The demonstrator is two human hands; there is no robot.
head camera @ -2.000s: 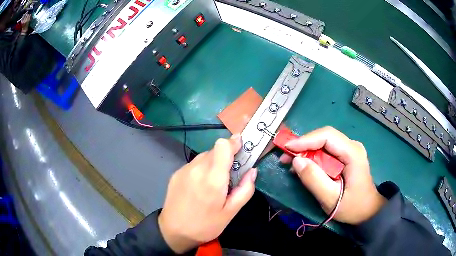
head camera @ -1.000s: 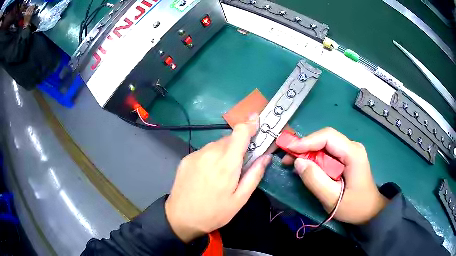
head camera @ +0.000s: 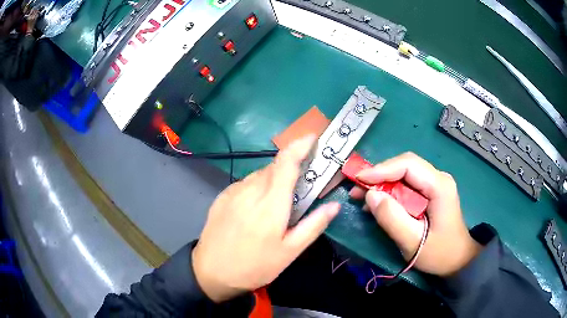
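Observation:
A grey contact strip with a row of round metal studs lies slanted over an orange-brown plate. My left hand is spread around the strip's lower end. Its fingers are at the left edge and hide part of the strip; its thumb is off the right edge with a gap. Whether the fingers press on the strip is unclear. My right hand holds a red handpiece with a wire trailing down. Its thin tip is at the third stud from the top.
A control box with red switches stands at upper left; its black cable runs to the plate. A white rail crosses behind, bearing a thin pen-like tool. More strips lie right. A person's sleeve shows at far left.
The strip has moved down and left by about one stud, so the tip is at another stud. My left thumb has come away from the strip's edge. My right hand has hardly moved.

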